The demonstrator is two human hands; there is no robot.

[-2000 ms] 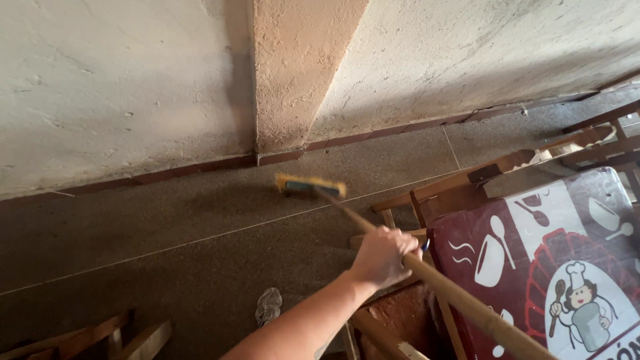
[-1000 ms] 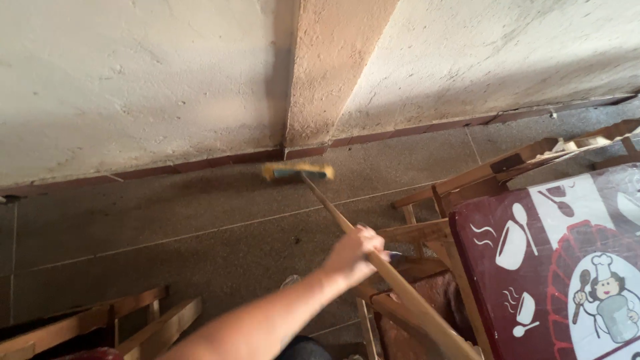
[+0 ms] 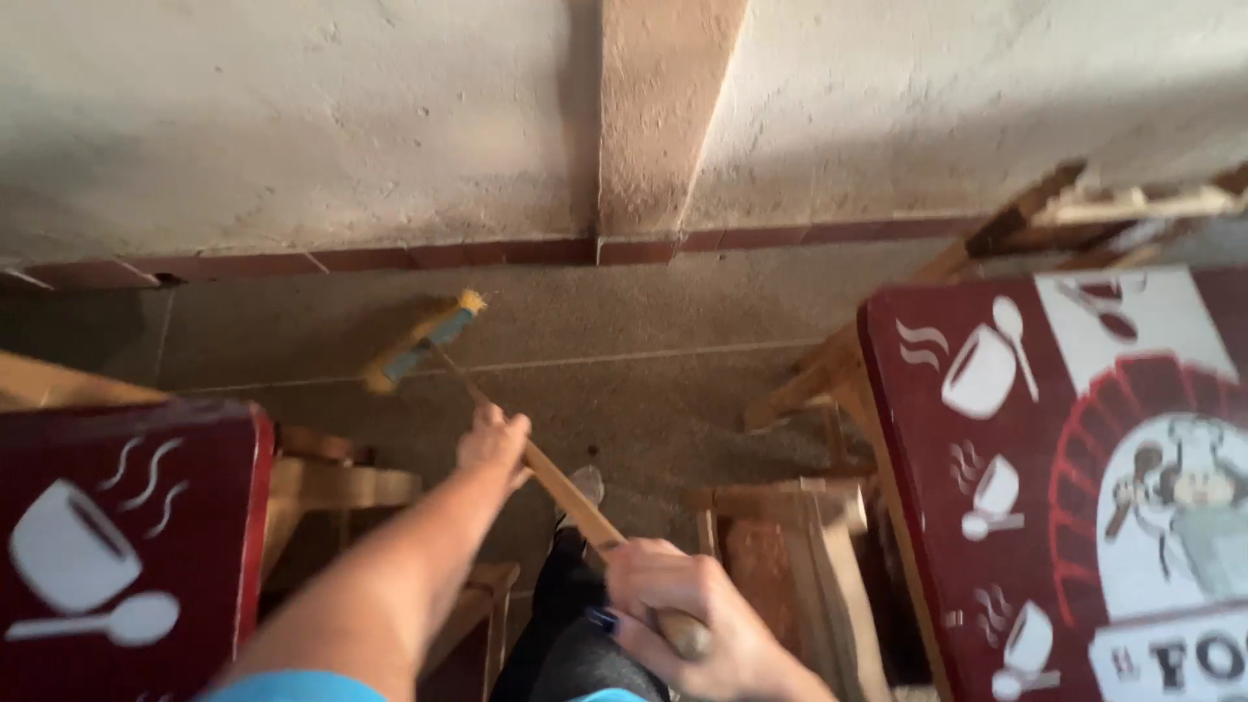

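A broom with a wooden handle (image 3: pixel 570 492) slants from the lower middle up toward the left. Its head (image 3: pixel 424 346), blue with yellow bristles, is on the grey floor near the wall and looks blurred. My left hand (image 3: pixel 494 444) is closed around the handle's lower part, nearer the bristles. Close to my body, my right hand (image 3: pixel 668 604) grips the handle near its rounded top end.
Maroon tables with painted cups and spoons stand at left (image 3: pixel 219 507) and right (image 3: pixel 902 429). Wooden chairs (image 3: pixel 780 517) are beside them. The wall has a reddish baseboard (image 3: pixel 361 259) and a projecting pillar (image 3: pixel 658 127). My shoe (image 3: pixel 585 485) is on the floor between the tables.
The broom head has swung to the left of the pillar and turned diagonal. My right hand and the handle's top end have come into view. The view has shifted, showing more of the left table.
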